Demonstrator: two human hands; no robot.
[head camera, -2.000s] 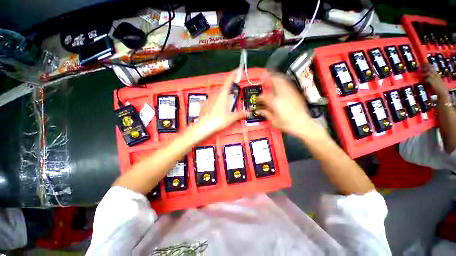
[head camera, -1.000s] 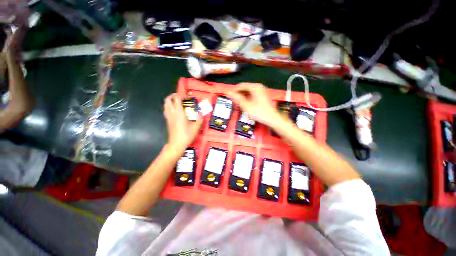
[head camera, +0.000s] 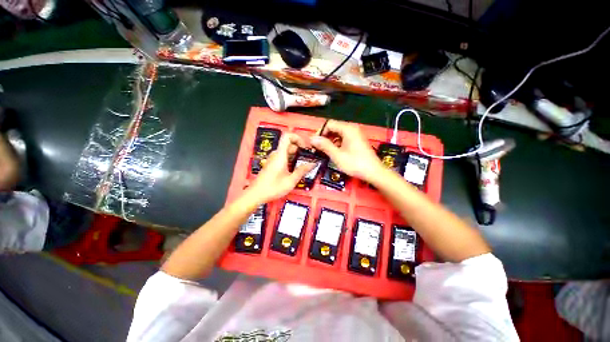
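Note:
A red-orange tray (head camera: 324, 277) lies in front of me with black mobile phones in two rows of pockets. My left hand (head camera: 279, 175) holds a phone (head camera: 308, 171) at the upper row, its white label facing up. My right hand (head camera: 349, 152) touches the top end of that phone and pinches a thin dark cable (head camera: 324, 127); the plug is hidden by the fingers. A phone with a dark face (head camera: 266, 143) lies in the upper left pocket. A white cable (head camera: 396, 127) runs into the top of another phone (head camera: 390, 157).
One barcode scanner (head camera: 489, 180) lies right of the tray and another (head camera: 294, 99) behind it. The back ledge holds a mouse (head camera: 291, 49), a small device with a screen (head camera: 245, 51) and cords. Parts of other people show at the left and right edges.
My left hand has moved right from the leftmost upper phone to the second one. My right hand has come down to meet it at the phone's top end.

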